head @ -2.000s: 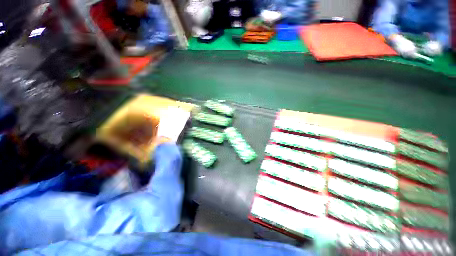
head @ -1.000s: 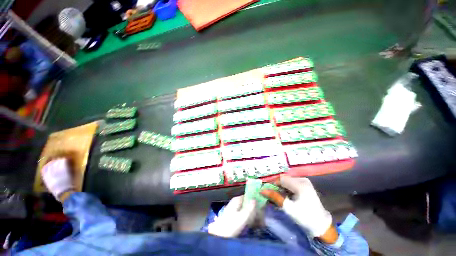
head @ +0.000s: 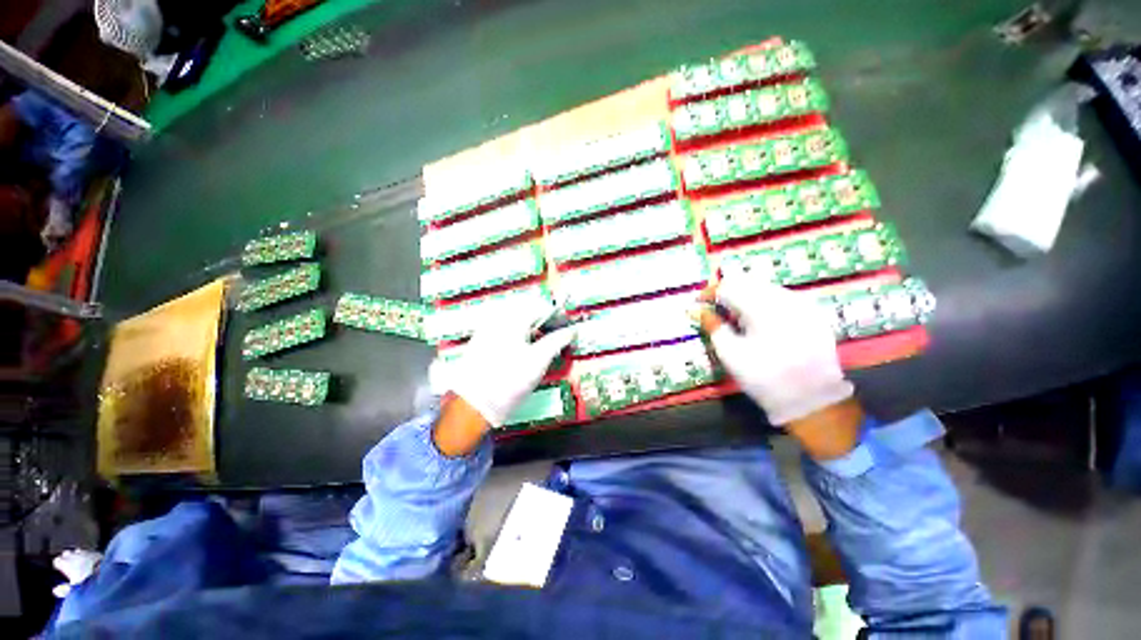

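Note:
The red carrier [head: 891, 351] holds three columns of boards. My gloved left hand [head: 501, 363] is over its lower left part, fingertips at the left end of a pale-faced board [head: 636, 328] in the middle column. My gloved right hand [head: 778, 348] is at that board's right end. The board lies flat in its row; whether the fingers grip it is unclear. Below it is a green circuit board [head: 648, 379] with small parts. A board with a smooth pale green face [head: 538, 406] lies partly under my left hand. The right column shows green boards [head: 791, 206].
Several loose boards [head: 285, 334] lie left of the carrier. A tan sheet with a dark middle [head: 163, 388] is at far left. A white plastic pack [head: 1036, 188] and a black tray [head: 1120, 94] are at right. A neighbour's blue sleeve shows at upper left.
Both my hands have moved from the carrier's front edge up onto it. The pale green piece is no longer held up between them. The neighbour's hand has left the tan sheet. The view has shifted.

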